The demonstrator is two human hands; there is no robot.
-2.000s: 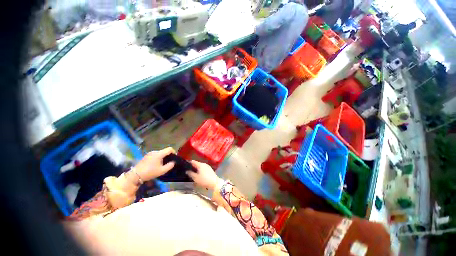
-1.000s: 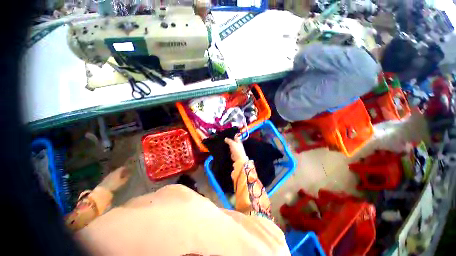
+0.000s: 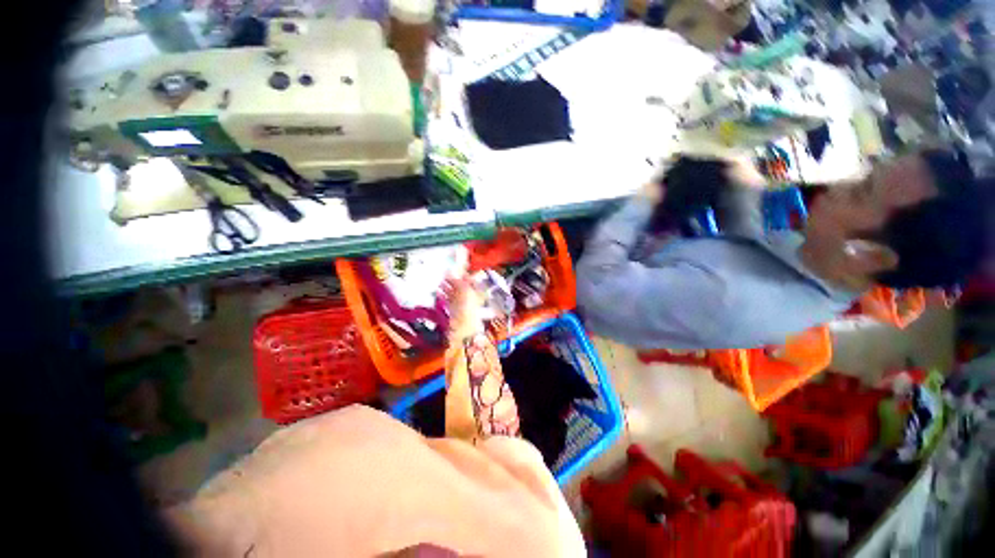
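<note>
My right hand is small and blurred over the orange-red basket, which holds white and maroon scraps. I cannot tell whether its fingers hold anything. My left hand is not in view. A black garment piece lies flat on the white sewing table, right of the sewing machine. The blue basket holds black pieces and is partly hidden by my right sleeve.
The industrial sewing machine stands at upper left, with dark-handled scissors and a dark flat rectangle beside it. A red plastic stool is below the table edge. A person in grey-blue at right handles black cloth.
My right hand has moved from the black cloth at the blue basket up over the orange-red basket. A black piece now shows on the table. My left hand has left the picture.
</note>
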